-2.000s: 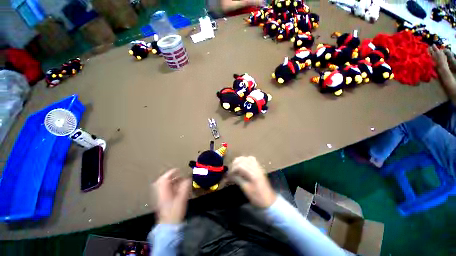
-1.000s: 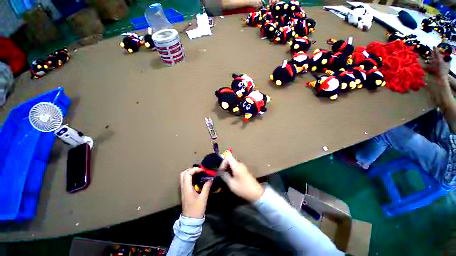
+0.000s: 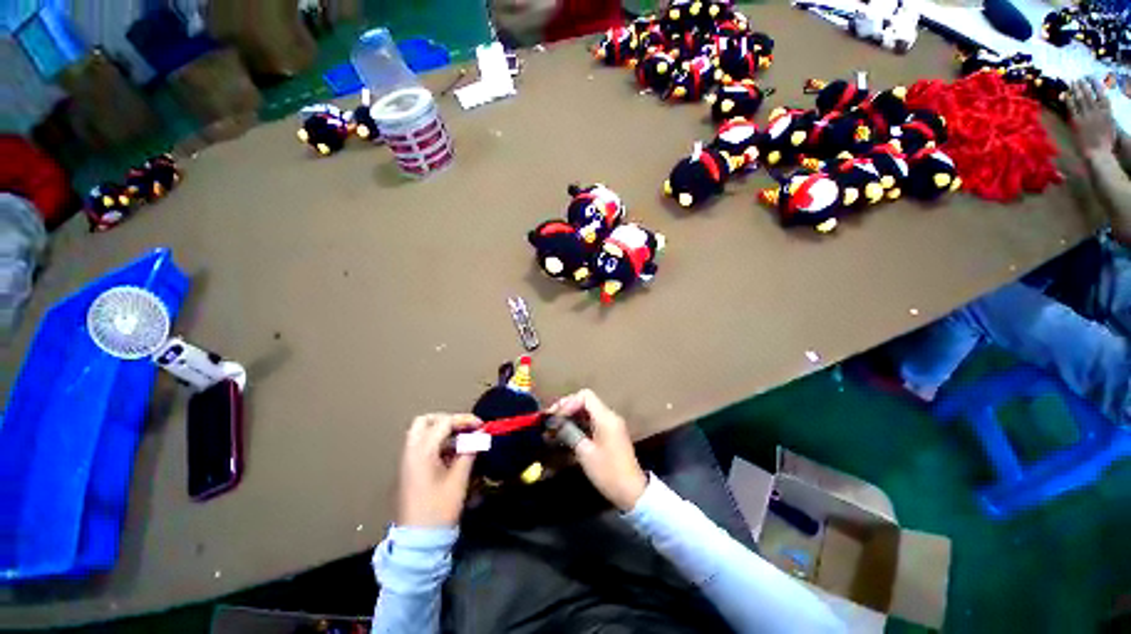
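Observation:
A black plush penguin (image 3: 502, 409) sits at the table's near edge, with a striped yellow-and-red party hat and a dark loop on its head. A red scarf (image 3: 512, 424) runs across it. My left hand (image 3: 437, 464) pinches the scarf's left side, beside a small white tag (image 3: 473, 442). My right hand (image 3: 598, 448) has its fingertips closed at the scarf's right side. No needle or thread can be made out. Thread snips (image 3: 522, 323) lie just beyond the penguin.
Three penguins (image 3: 597, 243) lie ahead; many more (image 3: 812, 198) lie at the far right by a red heap (image 3: 998, 139). At left are a blue tray (image 3: 75, 434), fan (image 3: 129, 322) and phone (image 3: 215, 438). A tub (image 3: 413, 131) stands behind. A person's hand (image 3: 1091, 118) rests at right.
My hands have moved apart to the two sides of the penguin, and the scarf is now stretched between them. The hat and white tag show again.

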